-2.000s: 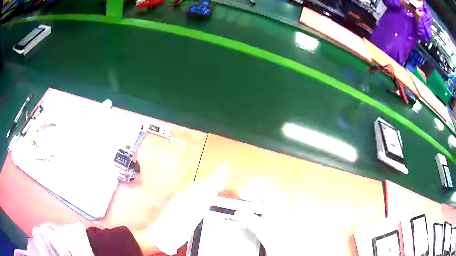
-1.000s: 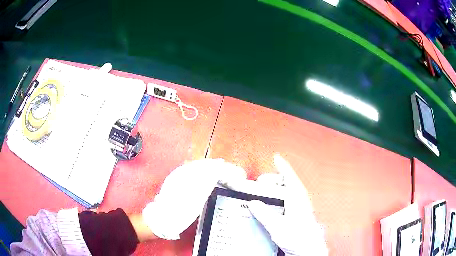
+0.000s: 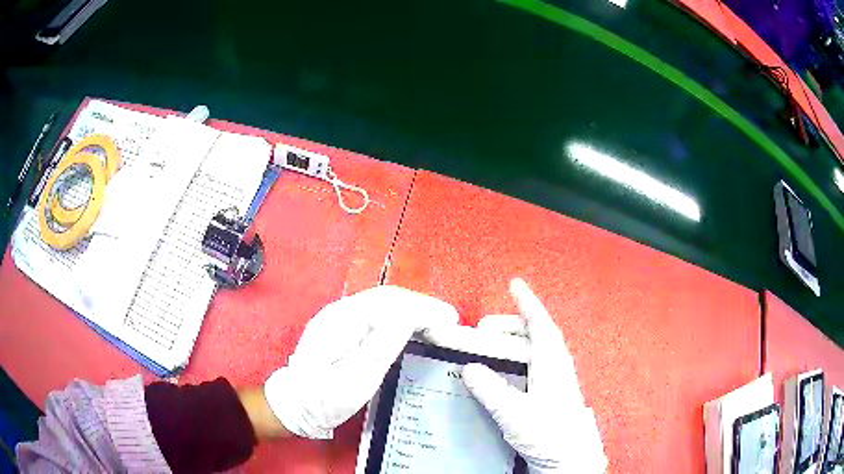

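A black-framed e-reader point(image 3: 435, 421) with lines of text on its screen is at the bottom centre, cut off by the lower edge. My left hand point(image 3: 361, 356), in a white glove, grips its upper left edge. My right hand point(image 3: 546, 398), also gloved, holds its upper right side, with the thumb over the screen and the index finger pointing up. The fingers behind the e-reader are hidden.
At left a clipboard point(image 3: 167, 368) carries printed sheets point(image 3: 176, 268), yellow tape rolls point(image 3: 79, 193) and a dark metallic item point(image 3: 231, 248). A white meter point(image 3: 301, 160) lies beside it. Waiting e-readers point(image 3: 759, 440) stand at lower right. Devices point(image 3: 798, 239) lie on the green conveyor point(image 3: 416, 93).
The view has tilted down since the oldest frame. My right hand now shows clearly on the e-reader, its thumb over the screen. The conveyor device at right has shifted slightly rightward and down since one second ago.
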